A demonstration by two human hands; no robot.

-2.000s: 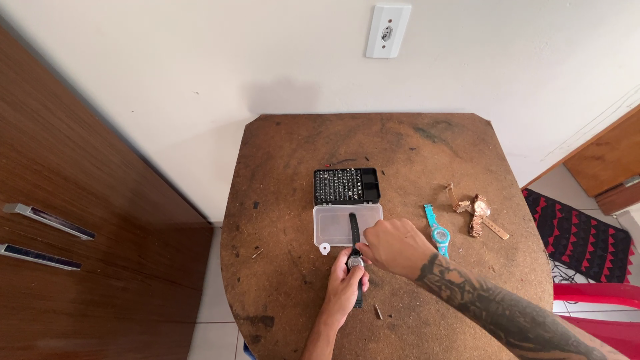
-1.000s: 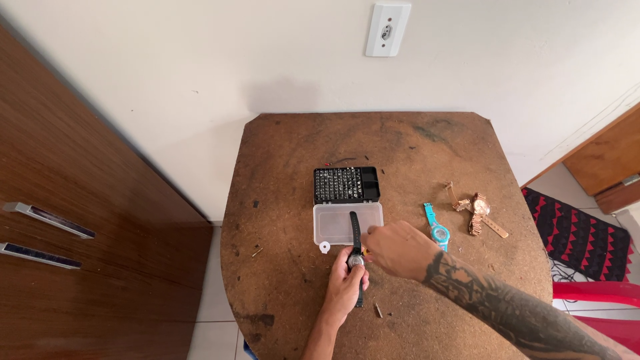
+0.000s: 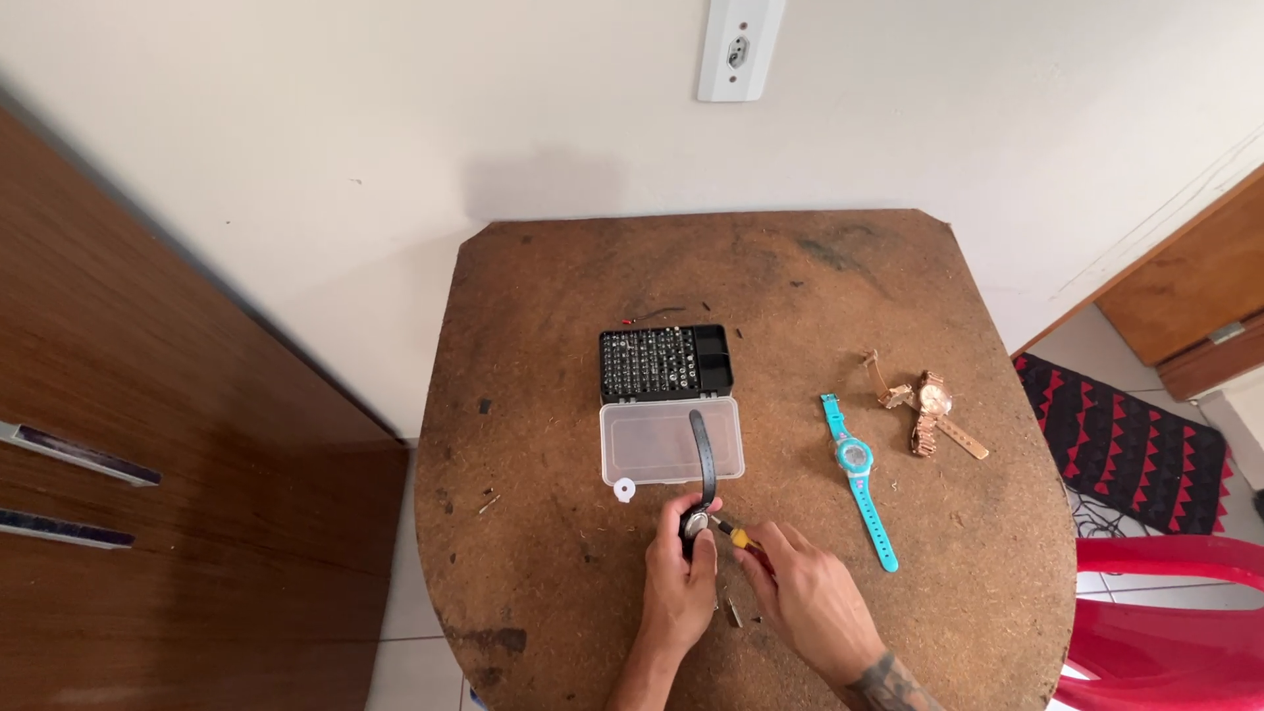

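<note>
A wristwatch with a black strap (image 3: pixel 704 454) is gripped in my left hand (image 3: pixel 679 583), one strap half standing up over the clear lid. Its round case shows between thumb and fingers. My right hand (image 3: pixel 805 588) holds a small screwdriver (image 3: pixel 739 537) with a yellow and red handle, its tip at the right side of the watch case. Behind the hands, a black compartment box (image 3: pixel 650 363) full of tiny metal parts lies with its clear plastic lid (image 3: pixel 642 444) folded open toward me. A small white plastic disc (image 3: pixel 624 489) rests at the lid's front left corner.
On the right of the brown wooden table (image 3: pixel 553 276) lie a turquoise watch (image 3: pixel 855 456) and a rose-gold watch (image 3: pixel 933 397) among metal bands. Small metal pieces (image 3: pixel 734 613) lie near my hands. A red plastic chair (image 3: pixel 1165 622) stands at the right and a brown cabinet (image 3: pixel 197 444) at the left.
My right hand has moved down and toward me, turning so that the screwdriver's handle shows. My left hand keeps its hold on the black-strapped watch.
</note>
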